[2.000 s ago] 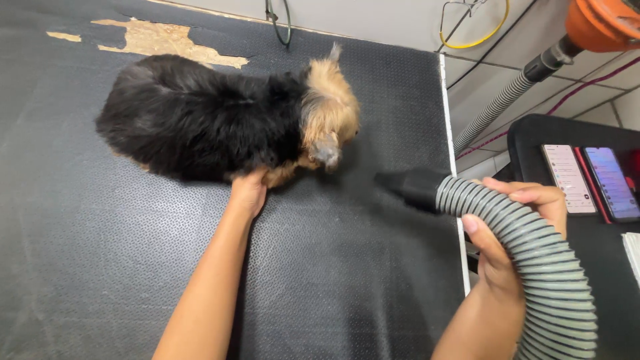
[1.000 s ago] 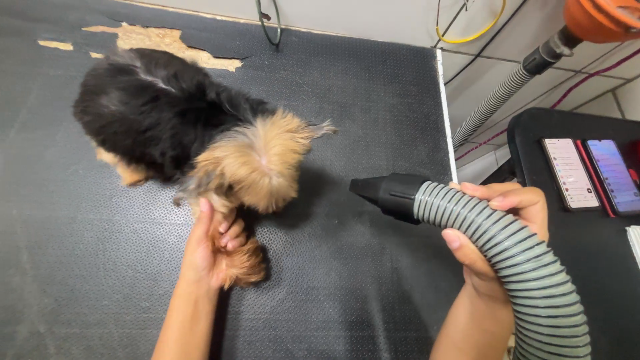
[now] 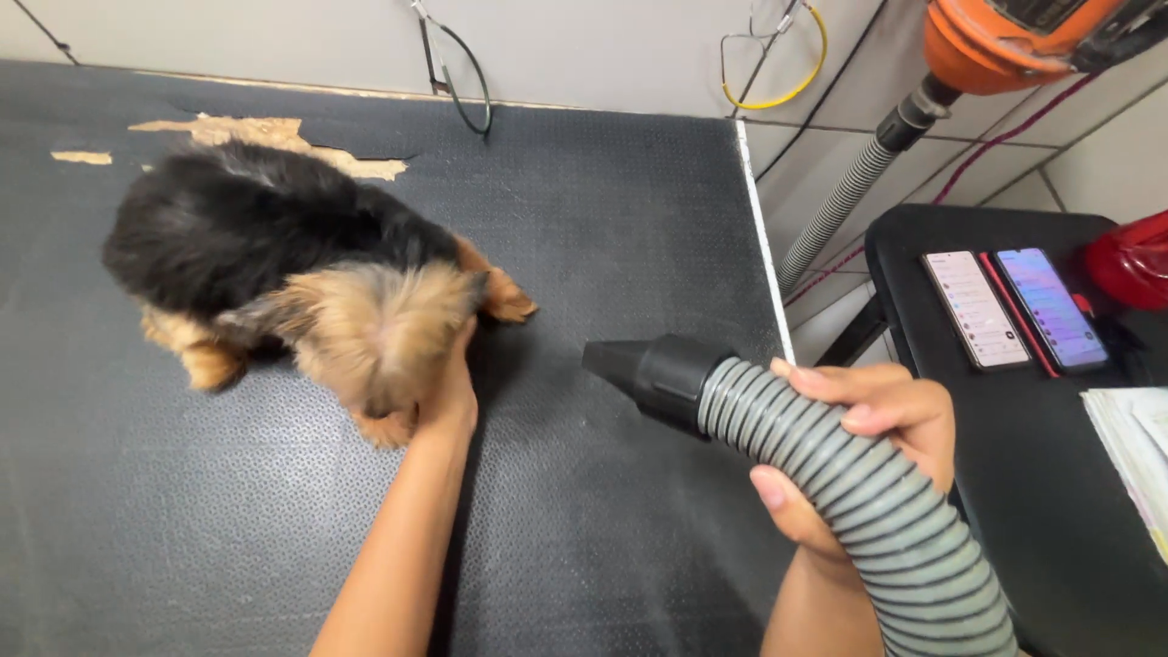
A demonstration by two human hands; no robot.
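Observation:
A small black and tan dog stands or crouches on a black textured table mat, its head lowered toward me. My left hand is at the near side of its head and chest; the fingers are hidden behind the fur, so its grip cannot be made out. My right hand is closed around a grey ribbed dryer hose. The hose's black flat nozzle points left toward the dog's head, with a gap between them.
Right of the table, a black stool or small table holds two phones, papers and a red object. An orange machine with its own hose hangs behind. Cable loops hang at the tiled wall. The mat is torn at the back.
The dog's head has turned toward me and lowered since the first frame. One second ago my left hand held a front leg; now it is by the head and chest. My right hand keeps holding the hose.

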